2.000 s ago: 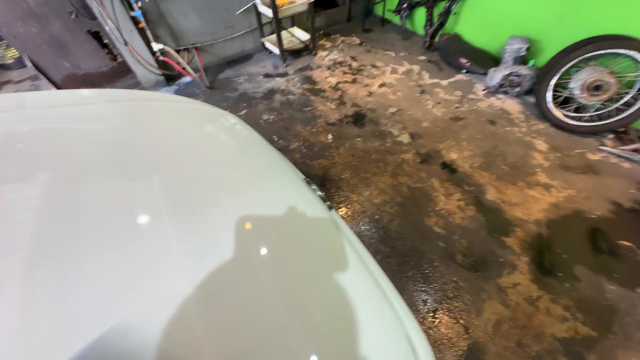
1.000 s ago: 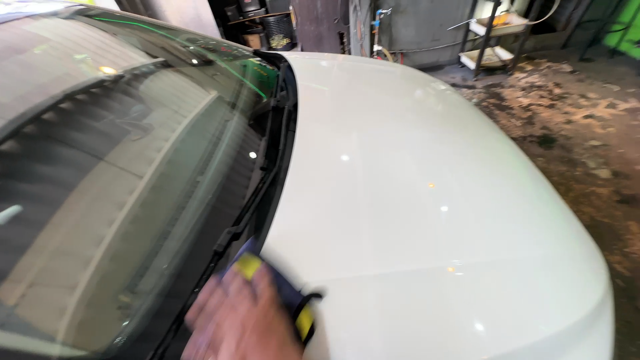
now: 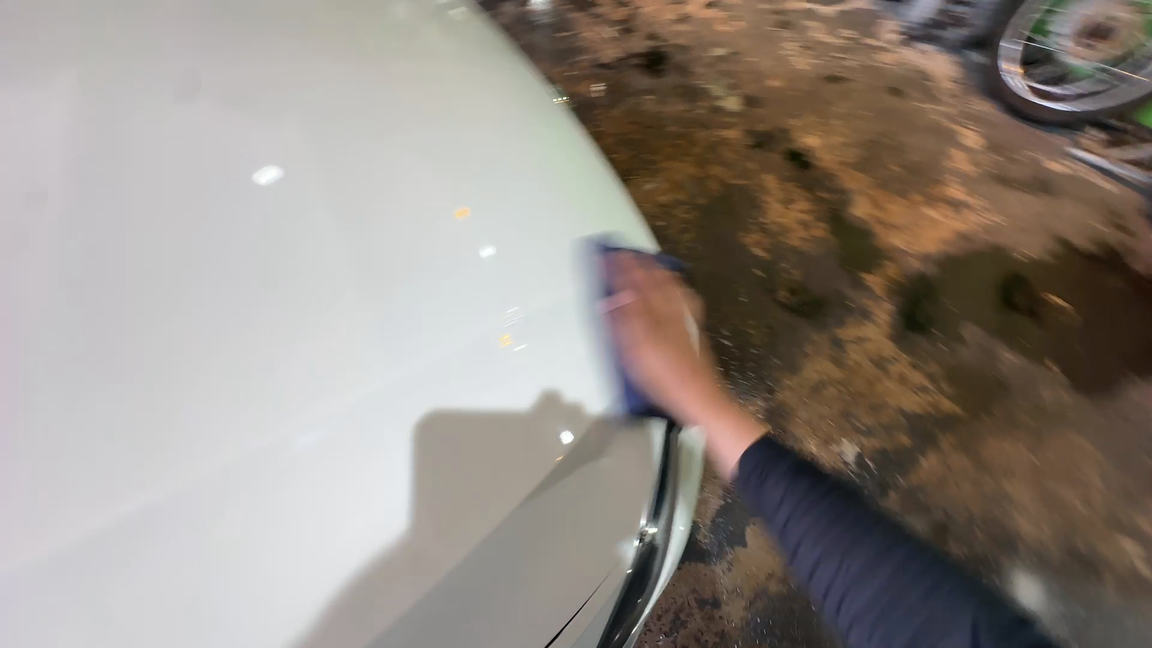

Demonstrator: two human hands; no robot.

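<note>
My right hand (image 3: 661, 333), in a dark long sleeve, presses a dark blue cloth (image 3: 637, 396) flat on the front edge of a white car hood (image 3: 270, 297). The cloth sticks out past the fingertips and below the palm, and both hand and cloth are blurred. Just under them runs the dark seam (image 3: 661, 504) at the hood's front edge. A shadow falls over the lower part of the hood. My left hand is out of the frame.
Beyond the hood edge lies a stained, wet-looking concrete floor (image 3: 864, 378). A spoked motorcycle wheel (image 3: 1053, 99) is at the upper right, with metal parts beside it and a thin bar (image 3: 1107, 166) below.
A second ago a hand with a blue and yellow cloth was by the windshield's base; now my right hand is at the hood's front edge. The view has swung toward the car's front.
</note>
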